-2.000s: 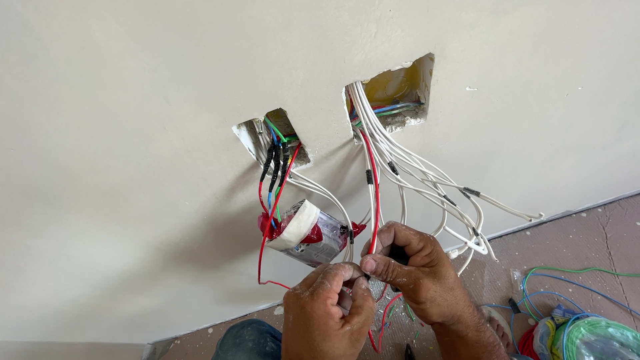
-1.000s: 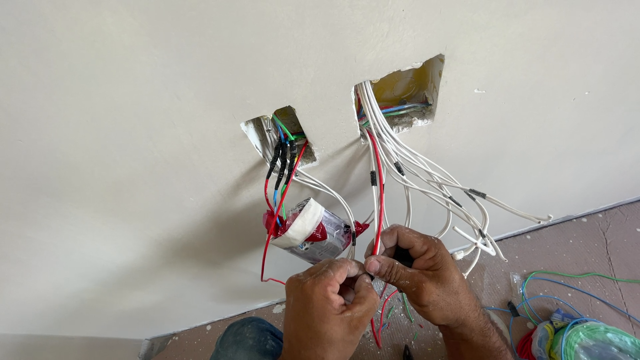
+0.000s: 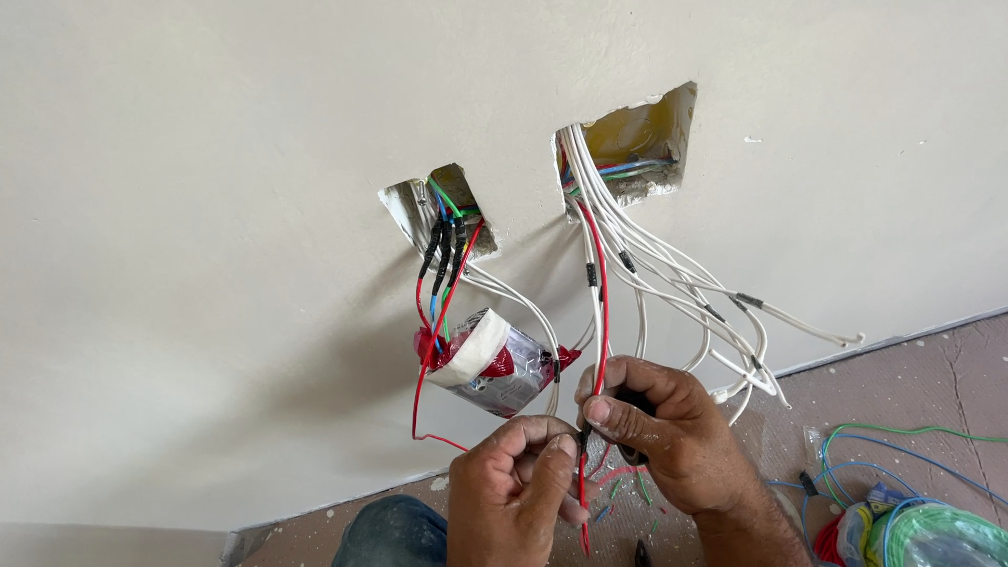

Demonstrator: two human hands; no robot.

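My left hand (image 3: 520,480) pinches a red wire (image 3: 584,488) at a spot wrapped in black electrical tape. Just above it, my right hand (image 3: 661,425) grips the red wire between thumb and fingers, with a dark roll of tape (image 3: 634,425) tucked in the palm. That red wire hangs from the right wall opening (image 3: 638,142) beside a bundle of white cables (image 3: 622,224), several with black tape bands. From the left wall opening (image 3: 441,205) come taped red, blue and green wires, running to a plastic-wrapped package (image 3: 504,378) with a white band (image 3: 472,346).
The beige wall (image 3: 236,236) meets a dusty reddish floor (image 3: 890,378). Coils of green wire (image 3: 945,535) and blue and red wire lie at the lower right. Wire scraps (image 3: 646,488) and a dark tool tip (image 3: 642,551) are below my hands. My knee (image 3: 390,531) shows at bottom left.
The hands stay close together at the red wire. At the join, my left fingers have shifted, and a taped part and the red wire below it now show.
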